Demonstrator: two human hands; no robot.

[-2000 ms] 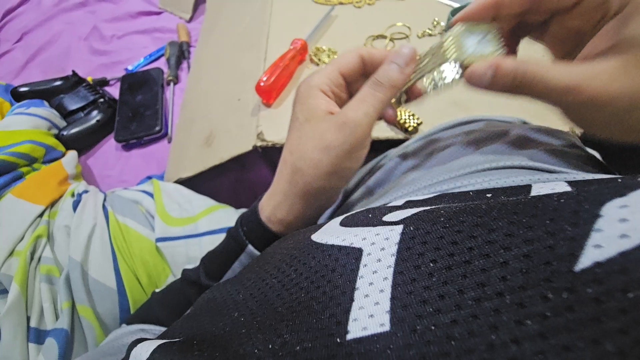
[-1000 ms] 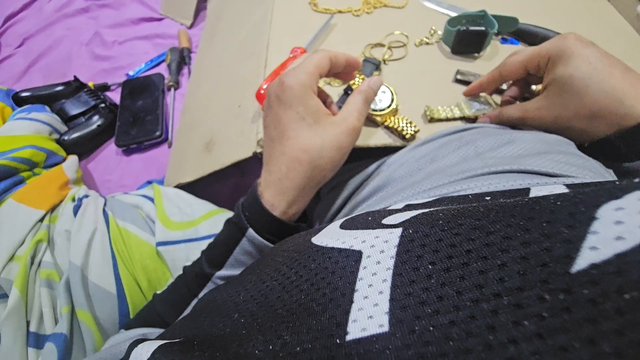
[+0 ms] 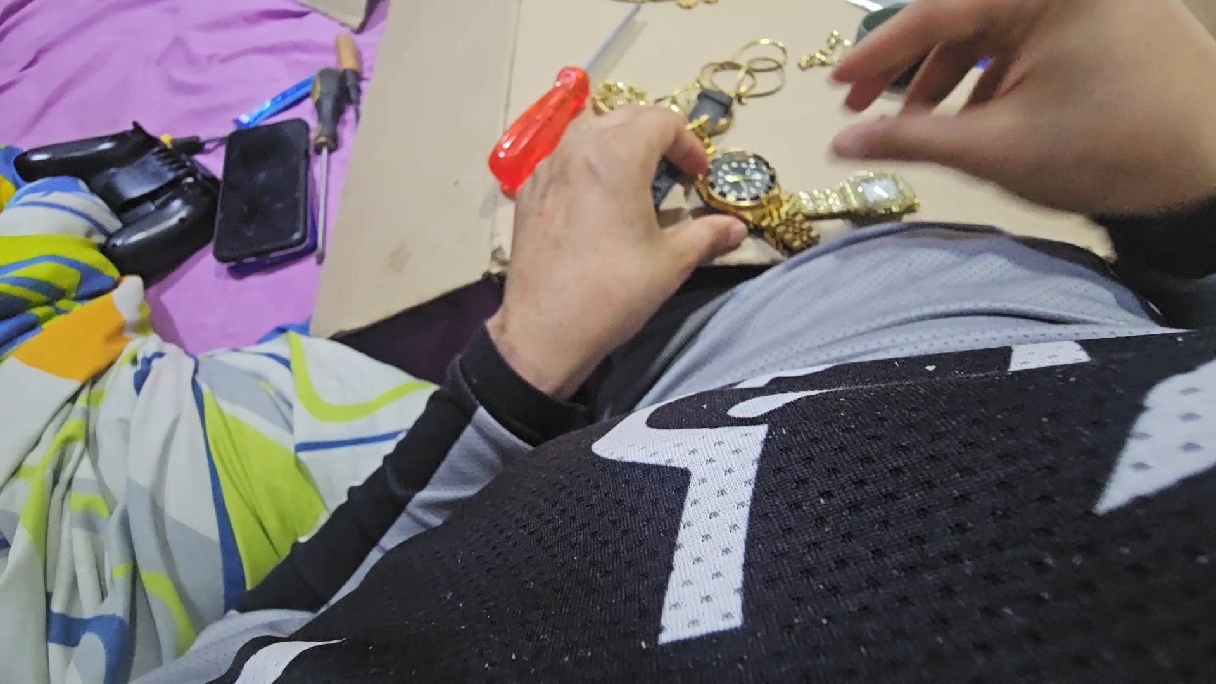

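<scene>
My left hand (image 3: 608, 237) rests on the cardboard, its index finger and thumb spread beside a gold-coloured wristwatch with a dark dial (image 3: 742, 179). Part of a dark strap (image 3: 665, 180) shows between these fingers; whether they grip it is hidden. Another dark piece (image 3: 712, 111) lies just above, by thin gold-coloured rings (image 3: 760, 66). Right of the round watch, a gold-coloured watch with a squarish face (image 3: 881, 193) lies near the grey cloth. Blurred, my right hand (image 3: 1035, 114) hovers above and right of it, fingers apart, holding nothing visible.
A red-handled screwdriver (image 3: 540, 131) and gold-coloured chain (image 3: 619, 95) lie on the cardboard (image 3: 418, 190). On the purple cloth (image 3: 180, 57) at left are a game controller (image 3: 133, 190), a phone (image 3: 263, 190) and a dark-handled screwdriver (image 3: 329, 109). A small chain (image 3: 825, 51) lies at the back.
My right hand has let go of the square-faced watch and lifted away. That watch now lies closer to the round one. My left hand has lowered to the cardboard beside the round watch.
</scene>
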